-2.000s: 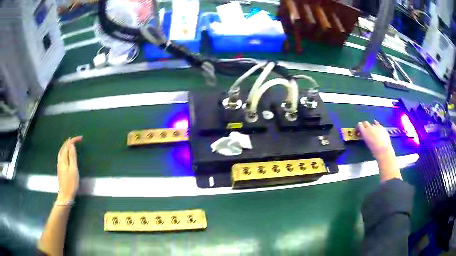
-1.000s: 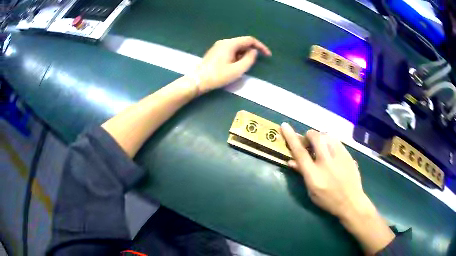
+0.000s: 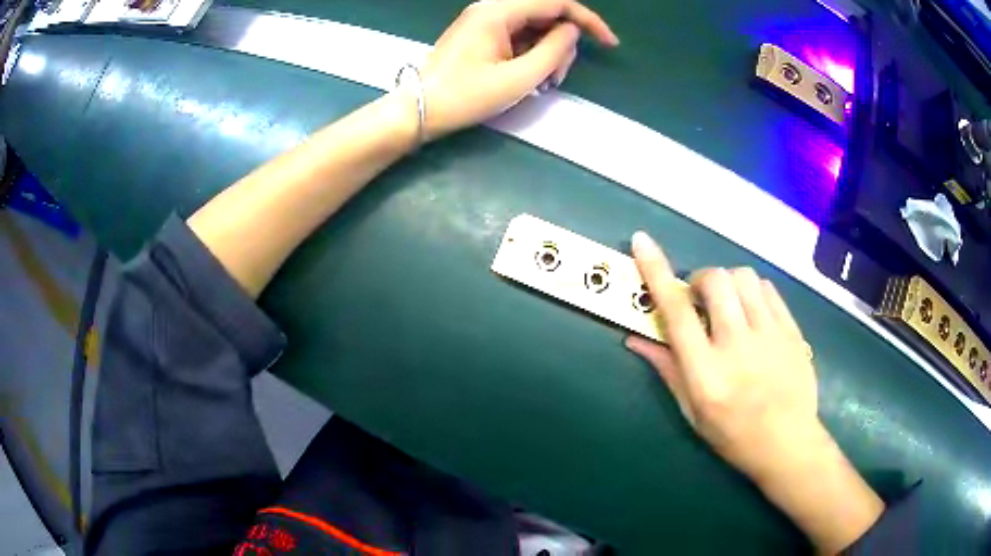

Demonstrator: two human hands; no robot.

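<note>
A gold fixture plate with a row of round holes lies on the green mat in front of me. My right hand grips its right end, thumb at the near edge and fingers on top; that end is hidden under the hand. My left hand is over the silver rail, holding nothing, index finger stretched out and other fingers curled. Another gold plate sticks out of the left side of the black lamp housing, in violet light.
Stacked cover plates lean at the housing's front. A crumpled tissue lies on the housing. A silver rail crosses between mat and green belt. Part of a pale machine shows at top left.
The view has tilted down. The gold plate under my right hand showed a gap beneath its top a second ago; now it looks like one flat bar. My left hand stays near the rail.
</note>
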